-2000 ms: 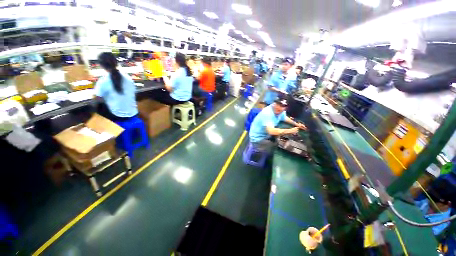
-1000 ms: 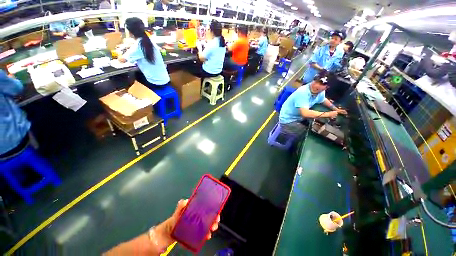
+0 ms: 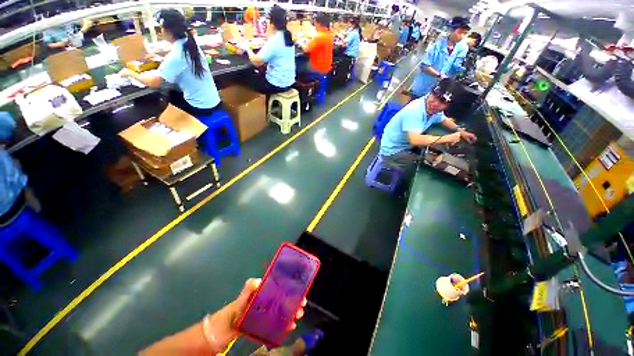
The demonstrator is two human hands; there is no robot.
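Note:
My left hand reaches in from the lower left, with a pale band on the wrist. It holds a smartphone in a red case, tilted, screen towards me. The screen looks dim purple. The thumb side shows at the phone's left edge and fingertips at its right edge; the palm is hidden behind it. My right hand is not in view.
The green bench on the right bears a pale pot with a yellow-orange stick. A black crate stands beside it. A seated person works at its far end. Left are a carton, blue stools and seated people.
My left hand has come into view with the phone since the oldest frame. Since one second ago, the hand and phone have barely moved, while the surroundings have shifted slightly up and left.

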